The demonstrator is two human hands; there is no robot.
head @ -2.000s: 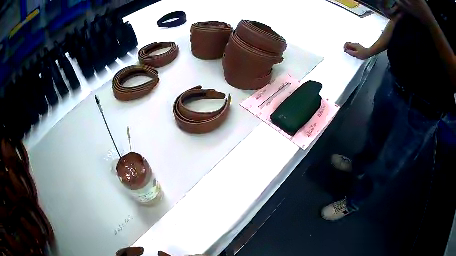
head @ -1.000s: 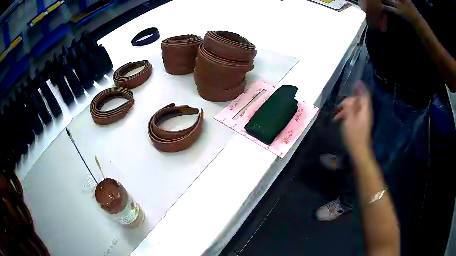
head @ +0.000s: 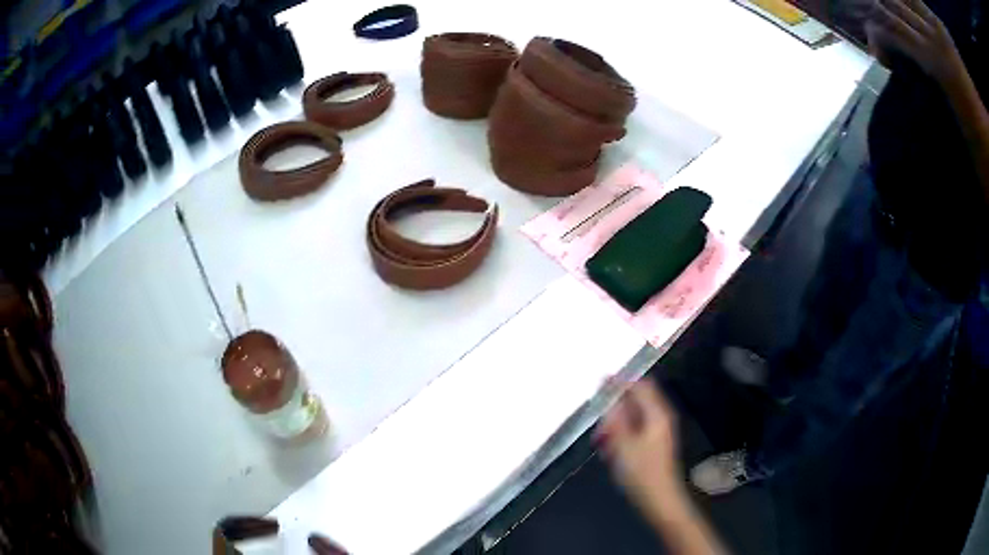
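A brown headband (head: pixel 247 529) shows at the bottom edge, only its two end parts, cut off by the frame. My left hand is not in view. My right hand (head: pixel 640 428) is blurred by motion beside the table's front edge, below the green block; no held object shows and its finger shape is unclear. The paint jar (head: pixel 284 399) stands on the pale sheet (head: pixel 358 336) with glossy brown paint at its mouth. A thin dark rod (head: pixel 203 266) and a shorter pale stick (head: pixel 241 305) lean out of it.
Coiled brown strips (head: pixel 432 269) lie mid-sheet, with more coils and tall rolls (head: pixel 553 130) behind. The dark green block (head: pixel 649 252) rests on pink slips (head: pixel 710 284). Black headbands (head: pixel 195 92) and brown headbands (head: pixel 38 401) line the left. A person (head: pixel 922 184) stands at right.
My right hand has moved left and down, from in front of the person to near the table edge. The view shifted, and the headband ends show again at the bottom.
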